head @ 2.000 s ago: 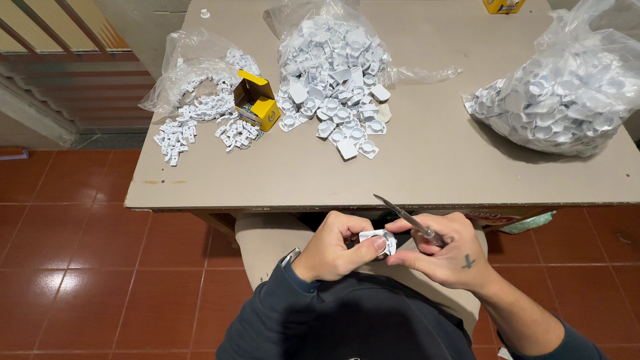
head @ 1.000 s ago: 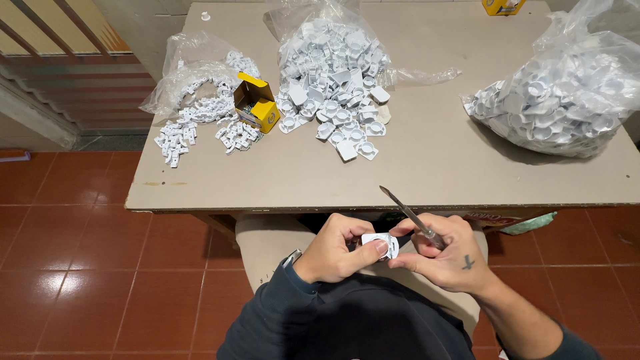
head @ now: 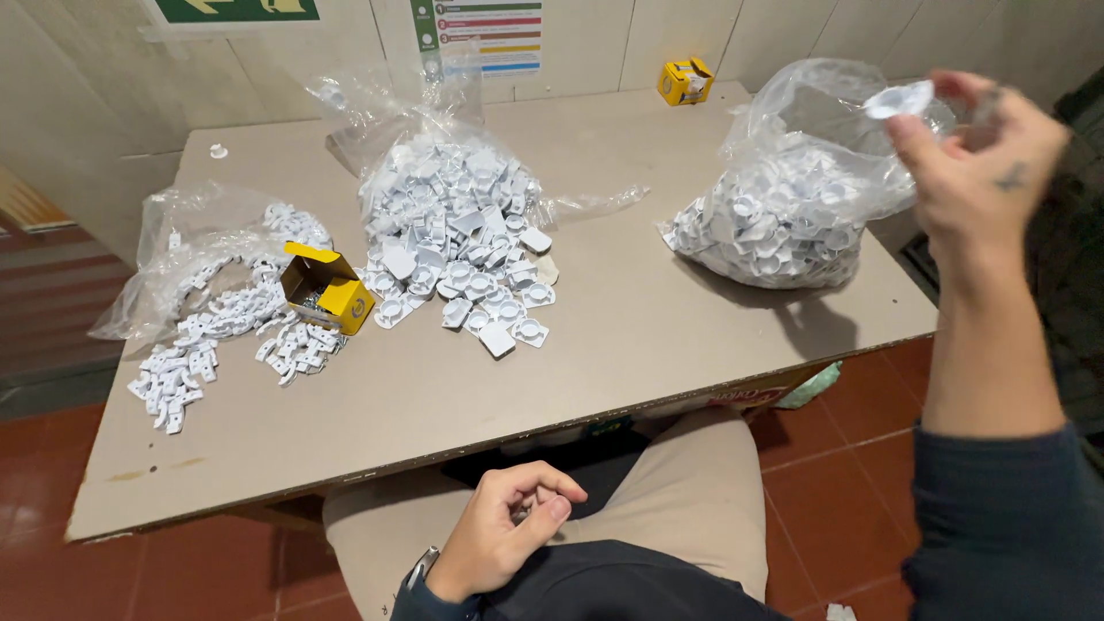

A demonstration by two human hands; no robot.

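Observation:
My right hand is raised at the upper right with a white plastic part between thumb and fingers. It is over the mouth of a clear plastic bag full of similar white parts. My left hand rests above my lap, fingers curled and thumb near the fingertips; whether something small is inside cannot be told. At the table's middle, white plastic parts spill from another clear bag. To their left lie small white clips and an open yellow box of metal screws. The screwdriver is not visible.
The table stands in front of my knees, with its front edge just beyond my left hand. A second yellow box is at its back, by the wall. A small white piece lies at the back left.
My right hand has left my left hand and risen to the bag on the right with a white part. The screwdriver seen in it earlier is out of sight. The view has tilted up.

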